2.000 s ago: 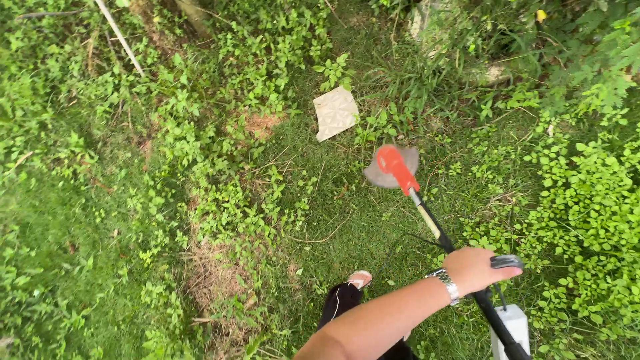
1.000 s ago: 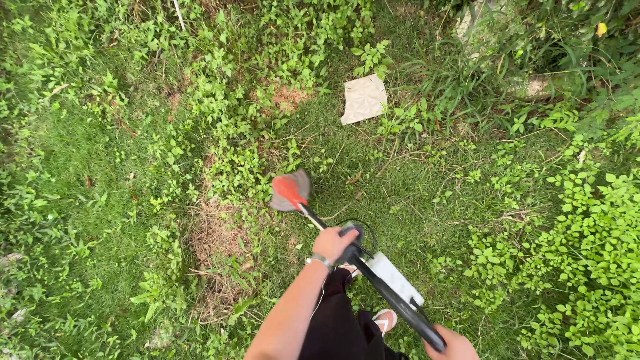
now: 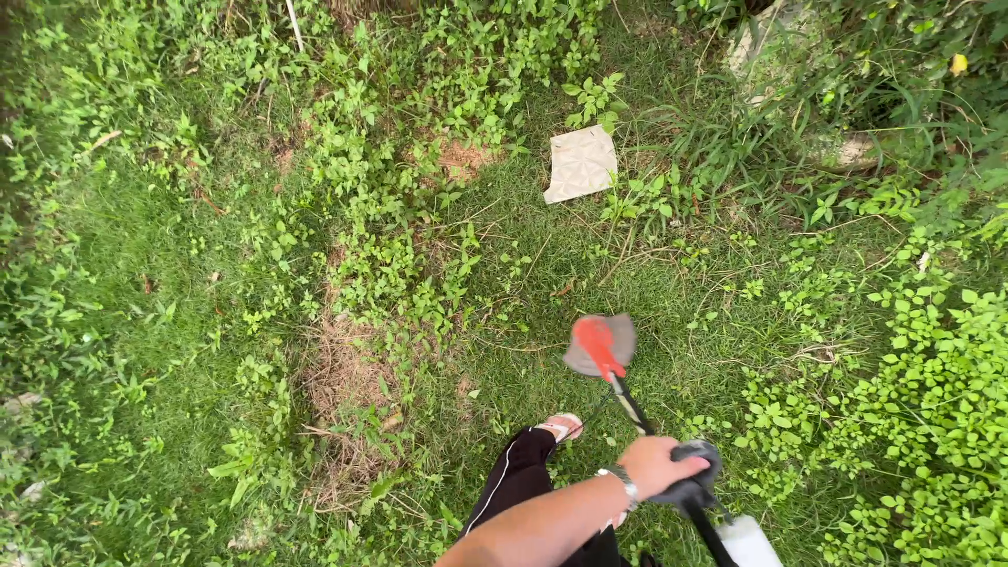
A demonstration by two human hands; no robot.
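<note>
My left hand point(image 3: 657, 468), with a metal-banded watch or bracelet on its wrist, is closed around the black front handle of a string trimmer point(image 3: 634, 405). The trimmer's orange-red head point(image 3: 597, 342) and its grey guard point(image 3: 622, 339) are over short grass ahead of my feet, slightly blurred. The shaft runs from the head down to the lower right, past a white box-like part point(image 3: 748, 543) near the bottom edge. My right hand is out of view.
A pale patterned tile-like piece point(image 3: 583, 164) lies on the grass ahead. Leafy weeds point(image 3: 937, 394) grow at right, dry clippings point(image 3: 346, 394) lie left of centre, and a partly overgrown stone point(image 3: 764, 39) is at upper right. My sandalled foot point(image 3: 563, 427) is below the trimmer head.
The trimmer head and my left hand have swung to the right since one second ago, after an earlier swing left. My right hand, visible then at the lower end, has left the view.
</note>
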